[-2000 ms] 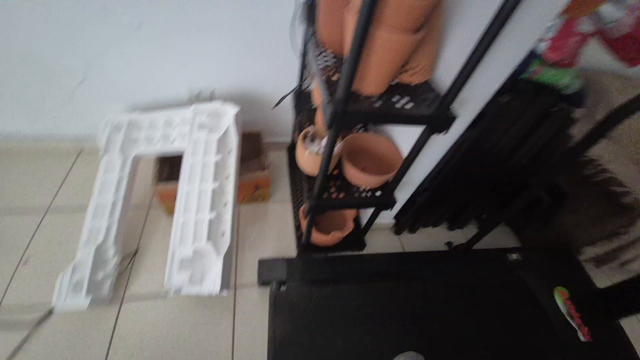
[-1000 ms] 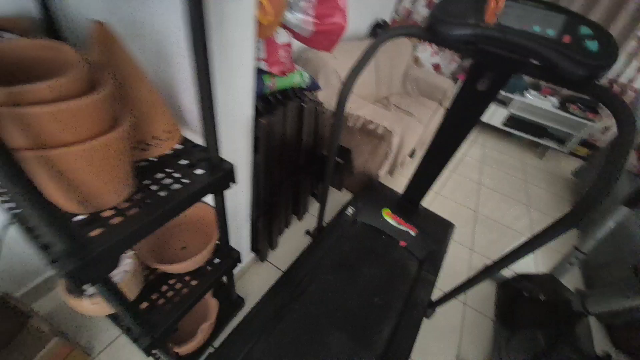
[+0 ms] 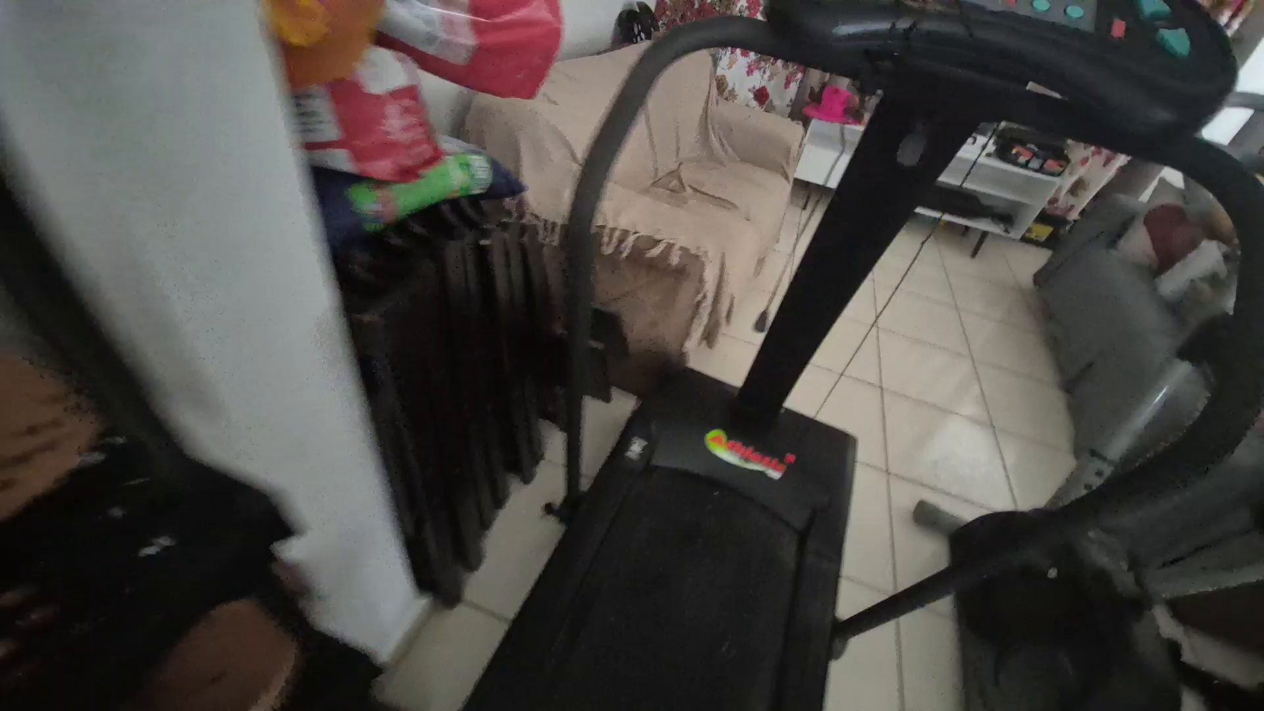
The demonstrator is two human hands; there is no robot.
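Neither my left hand nor my right hand shows in the head view. A black treadmill stands in the middle, its belt [image 3: 681,592] running toward me and its upright post [image 3: 849,257] rising to a console [image 3: 1007,49] with teal buttons. A curved handrail [image 3: 592,178] bends down on the left side, and another handrail [image 3: 987,573] slopes down on the right. At the lower left, blurred, are a black plastic shelf [image 3: 168,533] and terracotta pots [image 3: 232,657].
A white wall edge [image 3: 247,296] stands left of stacked dark slatted pieces [image 3: 444,395] topped by plastic bags [image 3: 385,118]. Behind are a sofa with a beige cover [image 3: 681,158] and a white low cabinet [image 3: 997,188]. Grey seating [image 3: 1116,296] and a black object [image 3: 1047,612] lie right.
The view has swung right, from the wall, the white plastic frame and the pot shelf toward the treadmill and the room behind it. No hand appears in any frame.
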